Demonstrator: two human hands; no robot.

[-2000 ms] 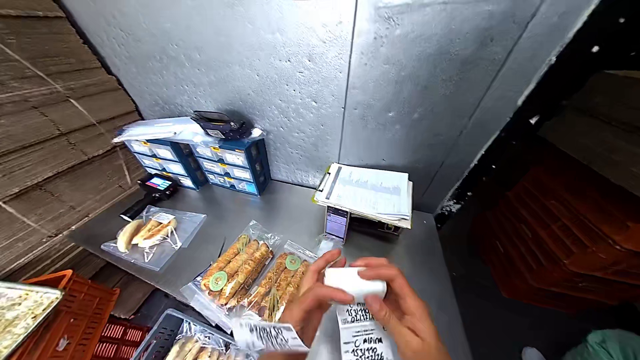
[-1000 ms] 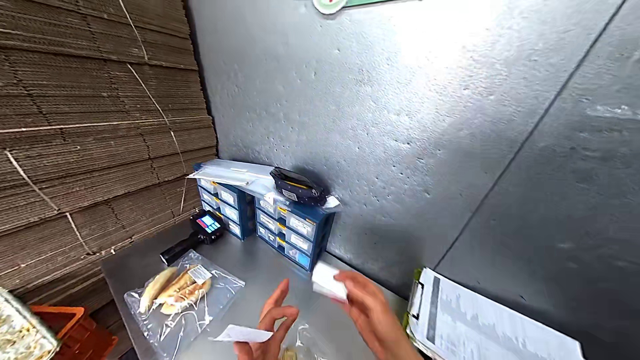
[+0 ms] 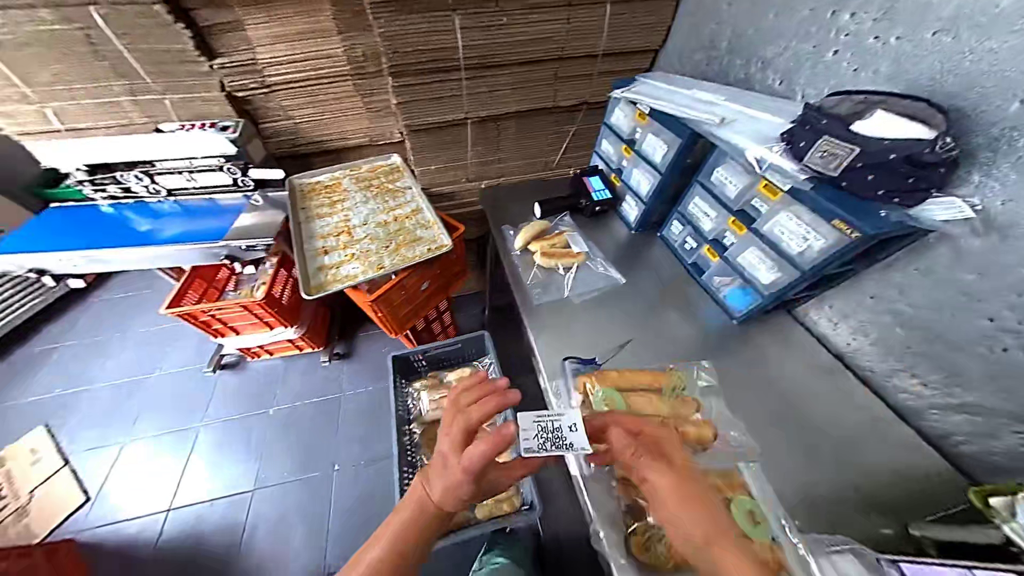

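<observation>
A white paper label (image 3: pixel 554 433) with handwriting lies between my hands. My left hand (image 3: pixel 472 440) touches its left edge with the thumb, the other fingers spread; how firmly it holds is unclear. My right hand (image 3: pixel 656 472) pinches the label's right edge over the bench. Beneath and beside that hand are clear plastic bags of breadsticks, one bag (image 3: pixel 640 392) farther back and another (image 3: pixel 740 524) nearer, both with green round stickers. Below my left hand stands a dark grey crate (image 3: pixel 396 460) of bagged bread. Scissors (image 3: pixel 596 358) lie by the far bag.
A bag of rolls (image 3: pixel 558 254), a handheld label printer (image 3: pixel 588 194) and blue drawer cabinets (image 3: pixel 752 232) stand along the steel bench (image 3: pixel 680 320). A baking tray (image 3: pixel 368 224) rests on orange crates (image 3: pixel 400 308). Flattened cardboard (image 3: pixel 512 88) is stacked behind.
The view has swung left and down. My right hand no longer holds the white roll seen earlier; the label that was at my left hand is now between both hands.
</observation>
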